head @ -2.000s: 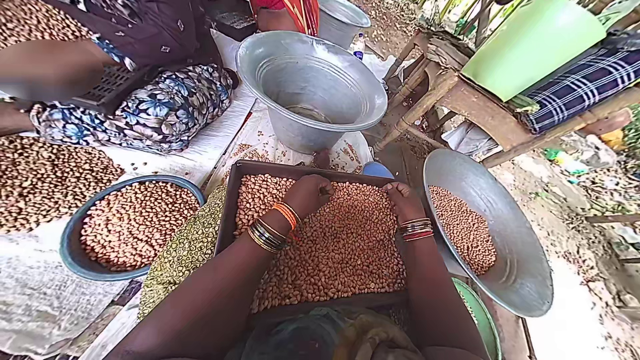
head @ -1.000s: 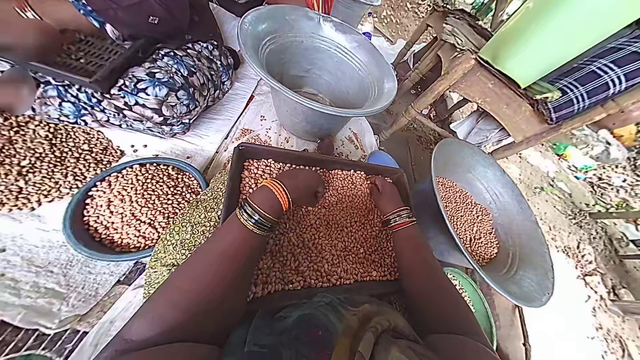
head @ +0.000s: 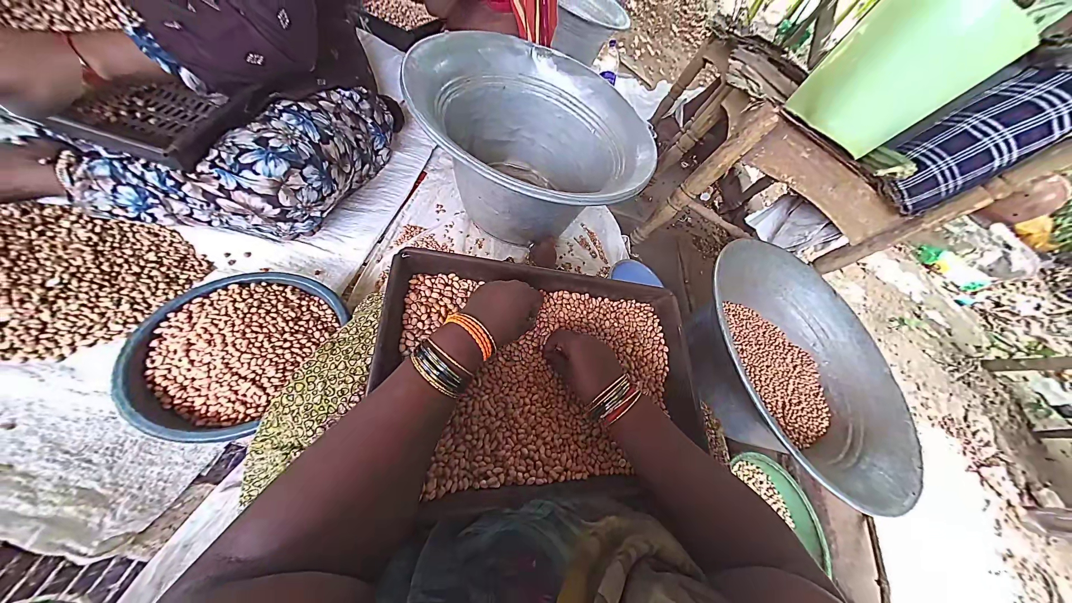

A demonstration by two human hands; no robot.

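Observation:
A dark rectangular tray (head: 387,322) full of reddish-brown nuts or seeds (head: 528,427) lies in front of me, over my lap. My left hand (head: 505,308), with orange and dark bangles at the wrist, rests on the seeds in the upper middle of the tray, fingers curled. Just right of it and a little lower, my right hand (head: 584,358) touches the seeds, its fingers bent down. The fingertips of both hands are hidden, so whether either one holds seeds does not show.
Beyond the tray stands a large metal basin (head: 536,197). Another metal basin (head: 871,419) with seeds is at right, above a green bowl (head: 808,519). A blue-rimmed tub (head: 130,385) of seeds sits left. A co-worker handles a slotted tray (head: 180,146). A wooden chair (head: 804,159) stands upper right.
My right hand has moved from near the tray's right side inward, toward my left hand. The co-worker's slotted tray shows more fully than two seconds ago.

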